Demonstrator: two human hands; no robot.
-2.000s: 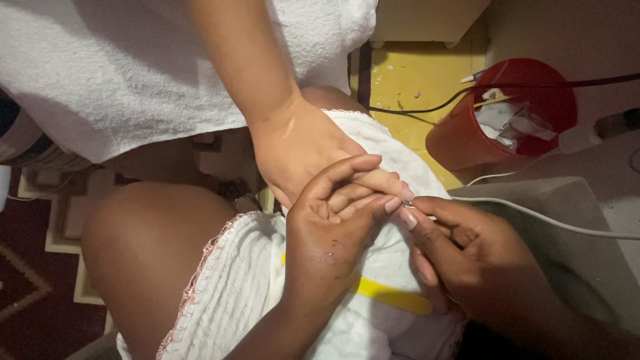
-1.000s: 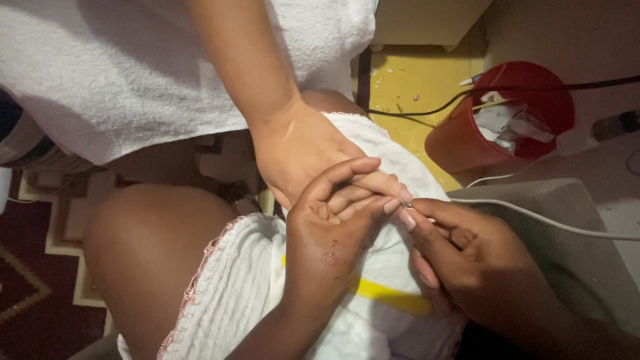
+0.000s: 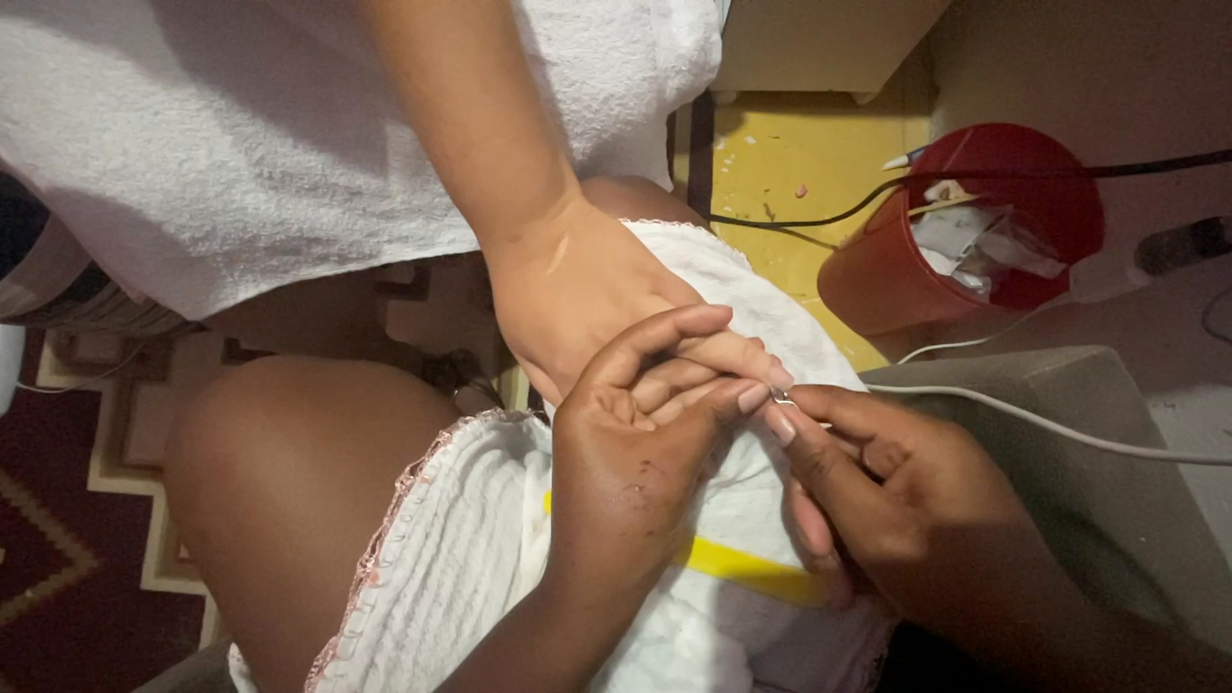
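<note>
Near the middle of the head view, my left hand (image 3: 630, 443) holds the fingers of another person's hand (image 3: 587, 279), which reaches in from the top. From the right, my right hand (image 3: 881, 481) pinches a small metal tool (image 3: 781, 395) between thumb and forefinger. Its tip is at the nail of one of the person's fingers; most of the tool is hidden in my hand, so its kind is unclear. A white cloth (image 3: 452, 539) with a pink crocheted edge lies under the hands, over my lap. A flat yellow strip (image 3: 746, 568), perhaps a nail file, rests on it.
A red bin (image 3: 866, 274) holding crumpled waste stands on the yellow floor at right. A black cable (image 3: 857, 214) crosses it, and a white cable (image 3: 1020, 421) runs over a grey padded edge (image 3: 1049, 385). White towelling (image 3: 260, 173) covers the upper left.
</note>
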